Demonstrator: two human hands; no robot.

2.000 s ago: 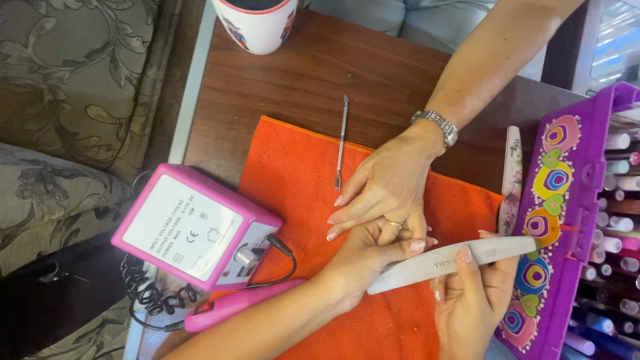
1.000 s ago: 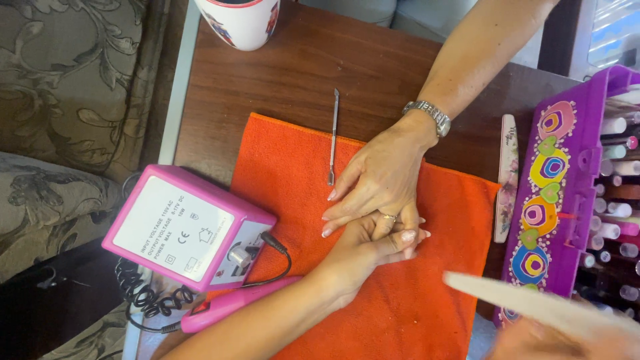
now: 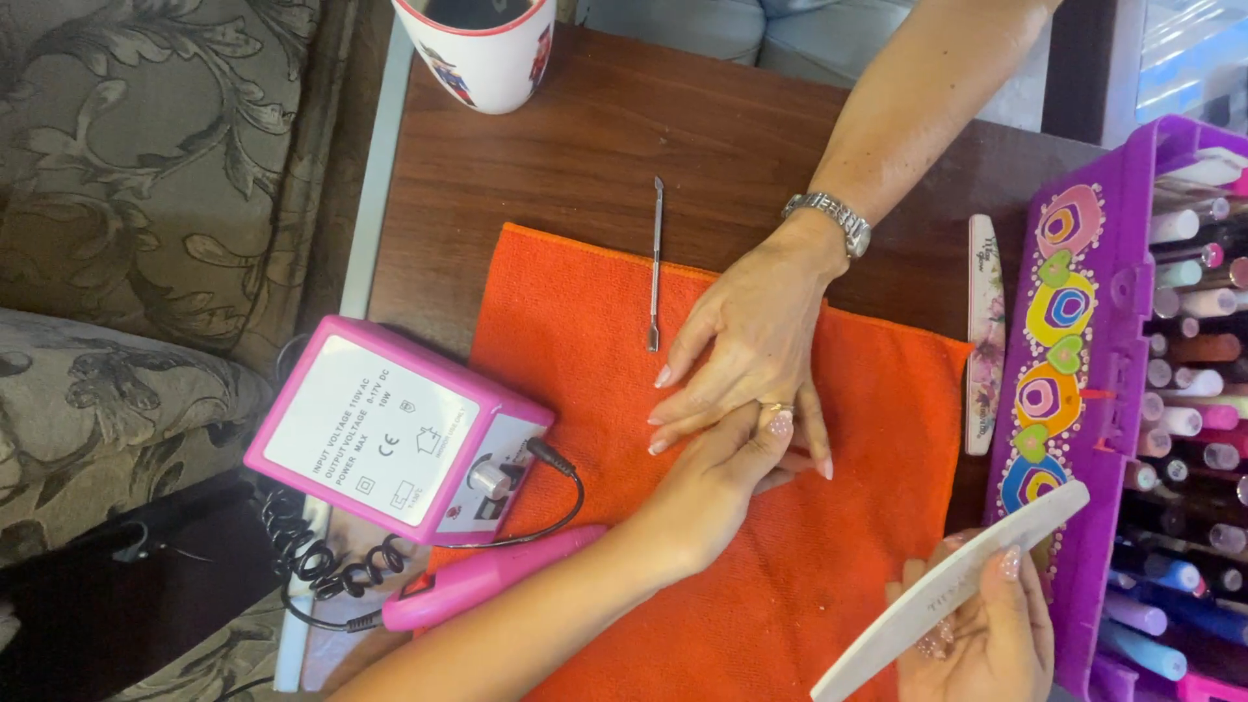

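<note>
My left hand (image 3: 717,478) grips the fingers of another person's hand (image 3: 756,331), which lies palm down over an orange towel (image 3: 575,312) and wears a ring and a wristwatch (image 3: 832,216). At the lower right, my right hand (image 3: 994,624) holds a white curved nail file (image 3: 951,595) between thumb and fingers, apart from the other person's hand. A metal cuticle pusher (image 3: 657,263) rests partly on the towel's upper edge and partly on the wooden table (image 3: 604,127).
A pink nail drill control box (image 3: 390,429) and pink handpiece (image 3: 497,575) with a coiled cord sit at left. A mug of dark liquid (image 3: 487,58) stands at the top. A second nail file (image 3: 986,331) lies beside a purple case (image 3: 1072,390) of bottles at right.
My right hand with the file was at the other person's fingertips two seconds ago and is now lower right, away from them. My left hand keeps its hold.
</note>
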